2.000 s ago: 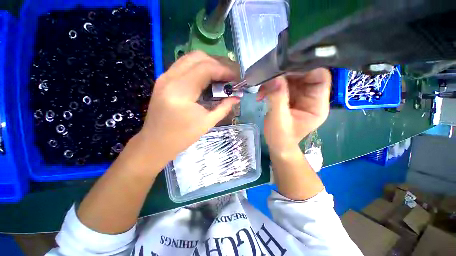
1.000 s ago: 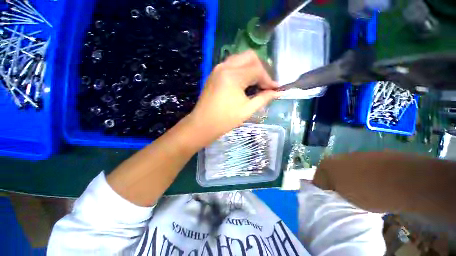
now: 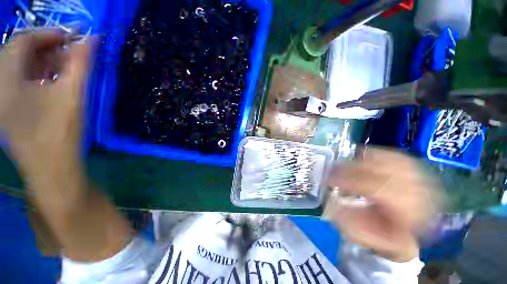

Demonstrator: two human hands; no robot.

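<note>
My left hand (image 3: 47,94) is blurred at the far left, over the blue bin of pale pins (image 3: 50,12); whether it holds a pin cannot be told. My right hand (image 3: 383,194) is blurred, just right of the clear box of thin pale pins (image 3: 286,169); its fingers reach toward the box's right edge, and any content is unclear. The silver fixture block (image 3: 317,106) with a dark hole stands uncovered on the worn press base plate (image 3: 292,89). The dark press arm (image 3: 383,97) points its tip at the block, with a gap between them.
A large blue bin of dark and silver rings (image 3: 183,77) lies left of the press. The green press body with its round column (image 3: 356,19) is behind. A second clear box (image 3: 361,66) stands behind the arm. A small blue bin of pins (image 3: 456,136) is at right.
My left hand has left the fixture and moved far left over the pin bin. My right hand has come in from the right, beside the clear pin box. The view has shifted, uncovering the fixture.
</note>
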